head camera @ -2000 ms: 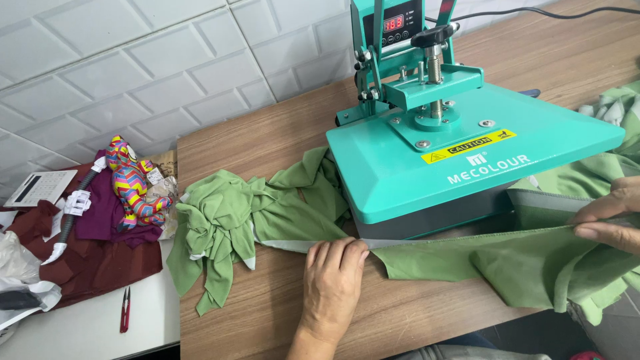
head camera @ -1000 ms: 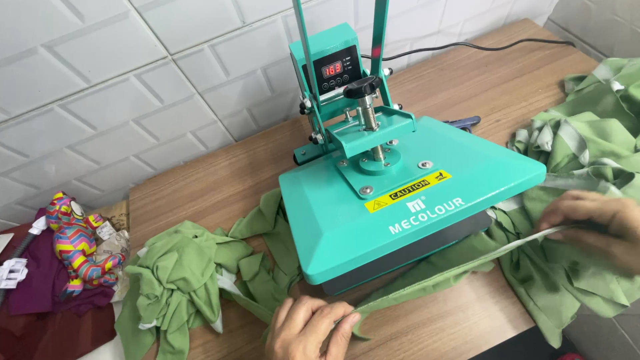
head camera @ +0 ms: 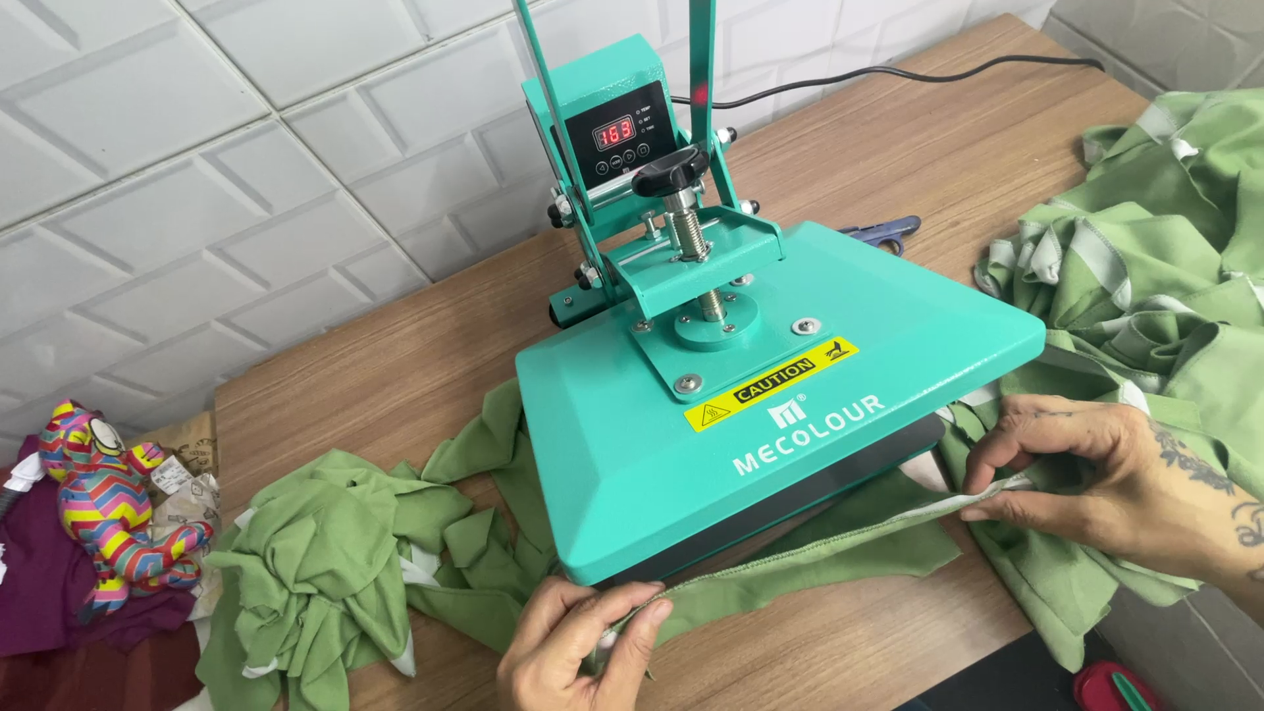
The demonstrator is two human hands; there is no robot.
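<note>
A teal heat press [head camera: 770, 385] with a caution sticker and a lit red display stands on the wooden table, its upper plate lowered. Along its front edge runs a stitched green fabric strip [head camera: 780, 583], stretched between my hands. Near the press's front left corner, my left hand [head camera: 583, 647] pinches one end of that stretch. At the front right, my right hand [head camera: 1086, 484] holds the other end between thumb and index finger. Bunched green fabric [head camera: 316, 553] lies left of the press. A larger heap of green fabric with pale bands [head camera: 1165, 267] is at the right.
Behind the press are blue-handled scissors [head camera: 884, 234], partly hidden, and a black power cable [head camera: 889, 71] along the tiled wall [head camera: 326, 178]. A colourful patterned toy figure [head camera: 114, 513] rests on purple fabric [head camera: 49, 592] at the left. A red object [head camera: 1111, 688] shows at the lower right.
My left hand, flat on the fabric two seconds ago, now pinches the strip. The strip's stitched edge now runs taut between both hands. The view has shifted.
</note>
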